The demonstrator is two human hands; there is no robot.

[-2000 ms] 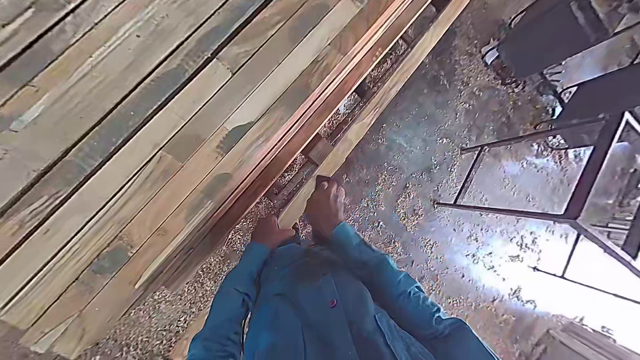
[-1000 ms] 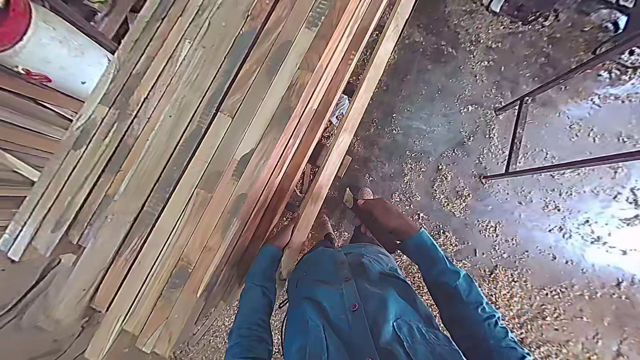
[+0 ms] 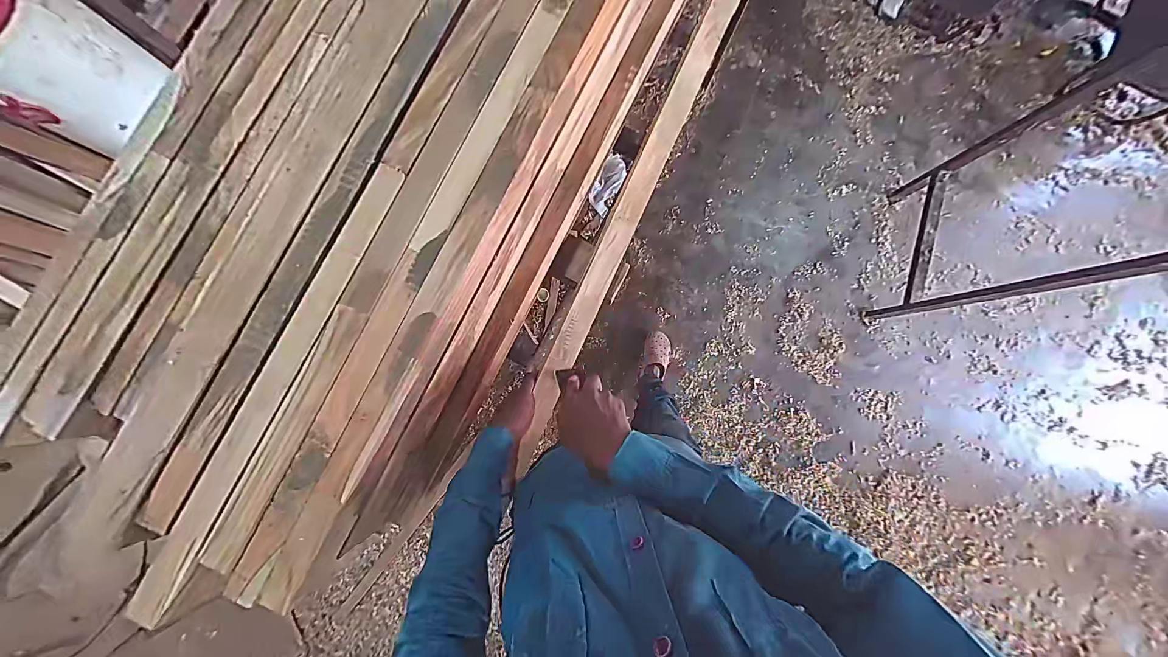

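A long, narrow wooden plank [image 3: 630, 210] runs from my waist up toward the top of the view, beside a stack of similar boards [image 3: 365, 237]. At the plank's near end, my left hand [image 3: 518, 407] grips its left edge, with the fingers partly hidden. My right hand [image 3: 593, 415] is closed around a small, dark, flat piece [image 3: 568, 375] at the plank's right edge; its exact kind cannot be told. Both hands are close together, just in front of my blue shirt.
Wood shavings [image 3: 812, 347] lie across the floor at the right. A metal frame [image 3: 929, 237] stands there. Scraps and a crumpled pale wrapper [image 3: 607, 184] show in the gap between plank and stack. A white container [image 3: 78, 73] is at the upper left.
One second ago my right hand was off the plank, to its right; now it is back against the plank with the dark piece. My left hand has stayed at the plank's near end.
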